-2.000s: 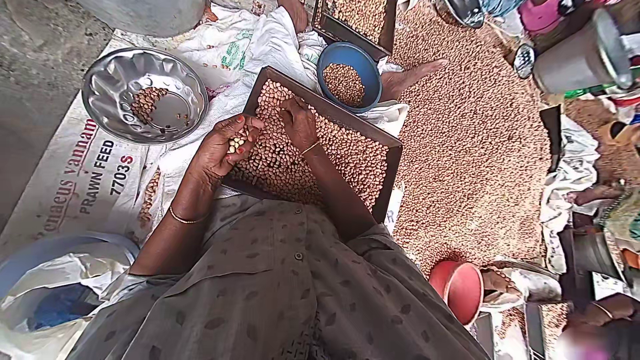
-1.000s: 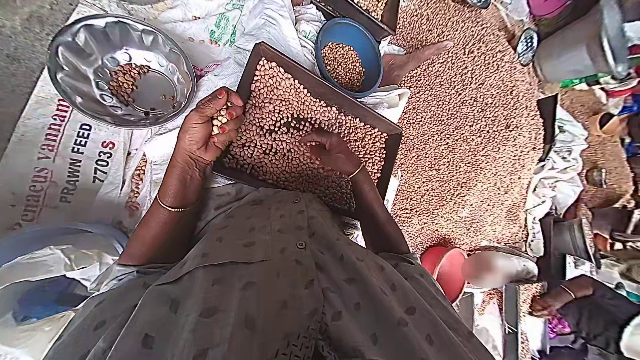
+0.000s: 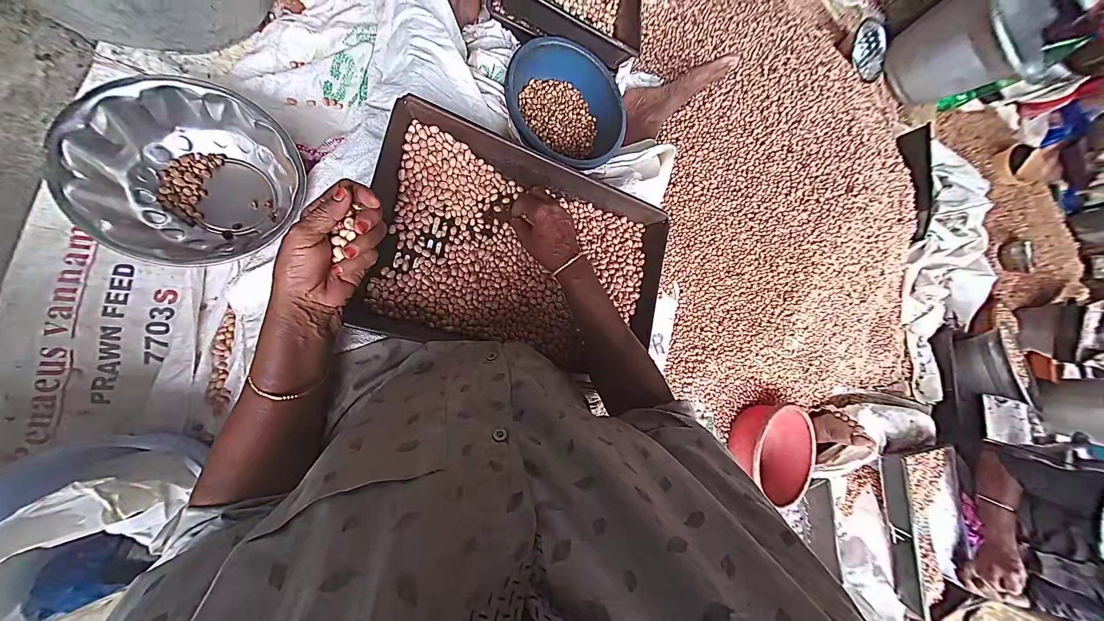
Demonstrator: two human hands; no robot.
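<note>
A dark rectangular tray (image 3: pixel 526 153) full of shelled nuts or beans (image 3: pixel 457 259) lies tilted across my lap. My left hand (image 3: pixel 332 241), palm up beside the tray's left edge, is curled around several pale kernels (image 3: pixel 345 235). My right hand (image 3: pixel 545 226) reaches down onto the nuts right of the tray's middle; its fingertips are partly hidden, so a grip cannot be told. To the left stands a fluted steel bowl (image 3: pixel 78 168) with a small heap of brownish nuts. Touching the tray's far side, a blue bowl (image 3: pixel 611 103) holds more nuts.
A wide spread of nuts (image 3: pixel 785 216) covers the floor at right. Near it are a red plastic tub (image 3: pixel 780 453), a metal pot (image 3: pixel 940 60) and a co-worker's hand (image 3: pixel 996 565). A printed sack (image 3: pixel 121 345) lies at left, a second tray (image 3: pixel 561 26) beyond the blue bowl.
My left hand has moved left, away from over the tray, with pale kernels in it. My right hand has moved from the tray's far part toward its right side. The co-worker's hand has shifted.
</note>
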